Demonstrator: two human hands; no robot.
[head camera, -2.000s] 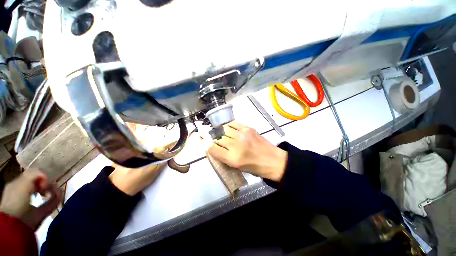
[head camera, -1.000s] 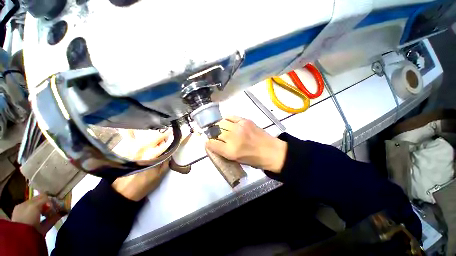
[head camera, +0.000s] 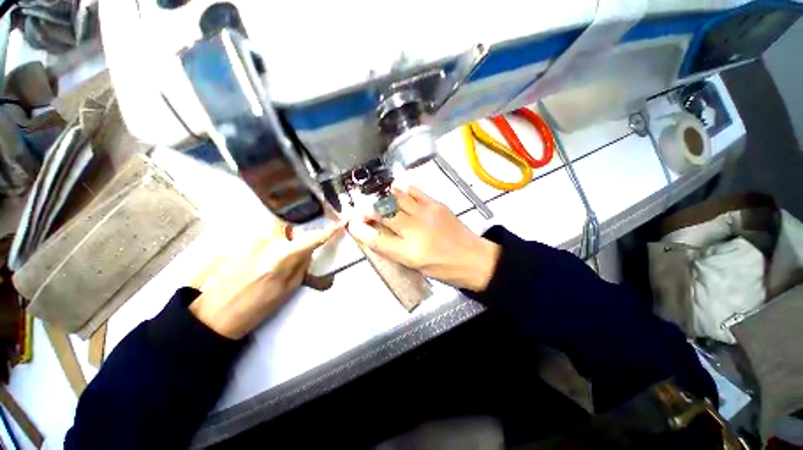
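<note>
A narrow grey-brown cloth strip (head camera: 398, 279) lies on the white machine table, its upper end under my right fingers near the needle area. My right hand (head camera: 433, 239) holds the strip with its fingertips beside the presser foot area. My left hand (head camera: 264, 268) reaches in from the left, its fingertips meeting my right fingertips just below the needle area. Whether the left fingers grip the cloth is hidden. The white sewing machine head (head camera: 352, 53) with a blue stripe hangs above. A grey tension dial (head camera: 412, 146) sticks out over my right hand.
Yellow and red scissor handles (head camera: 500, 176) and a slim metal tool (head camera: 464, 187) lie right of the needle. A white roll (head camera: 685, 145) is at the right end. A cloth stack (head camera: 110, 250) and narrow strips (head camera: 66, 356) are at left. A small brown piece (head camera: 318, 281) lies below my left fingers.
The view has shifted. My left hand has come out from behind the machine's face to meet my right fingertips. The other person's hand and red sleeve at the lower left are gone from view.
</note>
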